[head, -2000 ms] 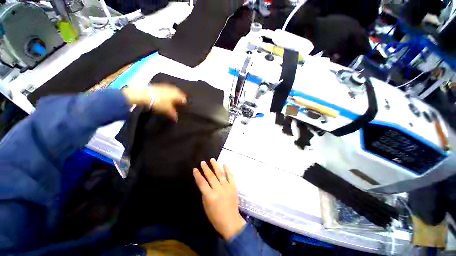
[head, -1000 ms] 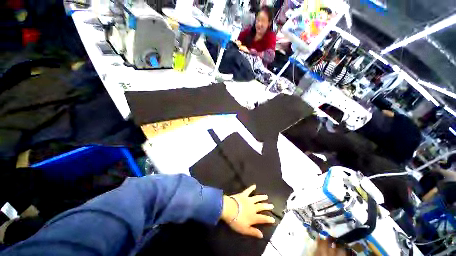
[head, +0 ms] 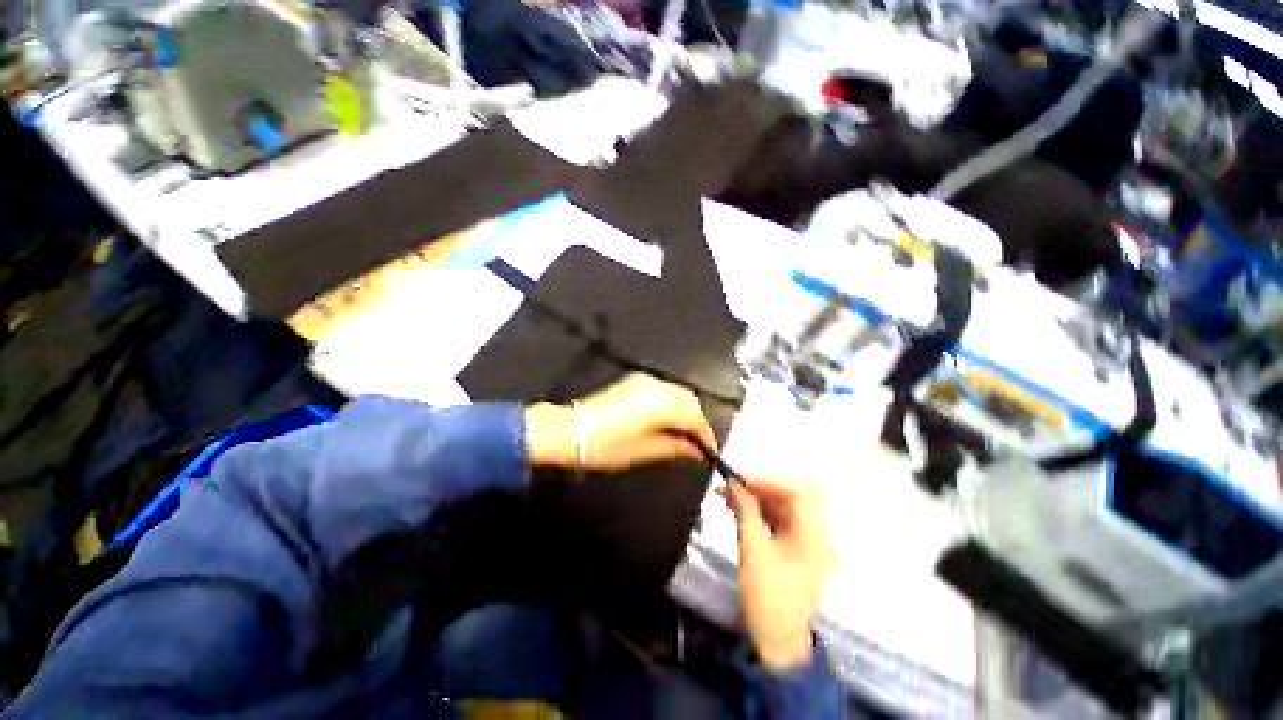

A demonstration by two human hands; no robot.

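Observation:
A dark cut panel [head: 605,310] lies at the left of the sewing machine head [head: 872,303] and hangs over the table's front edge. A narrow dark strip [head: 542,298] lies across the panel and runs towards my hands. My left hand [head: 645,426] is over the panel, its fingers closed on the strip. My right hand [head: 784,542] is just to its right, thumb and fingers pinching the strip's near end. The frame is blurred, and the needle area is unclear.
Long dark panels [head: 394,211] lie at the table's far left. A bundle of dark strips [head: 1048,626] lies at the right. Dark bands hang on the machine head. A grey machine [head: 251,85] stands at the far left. Dark cloth and a blue bin [head: 211,471] are left of my arm.
The view has swung back down to the table. My left hand, which was spread flat on the panel, is now closed on the strip. My right hand has come from the machine head to meet it.

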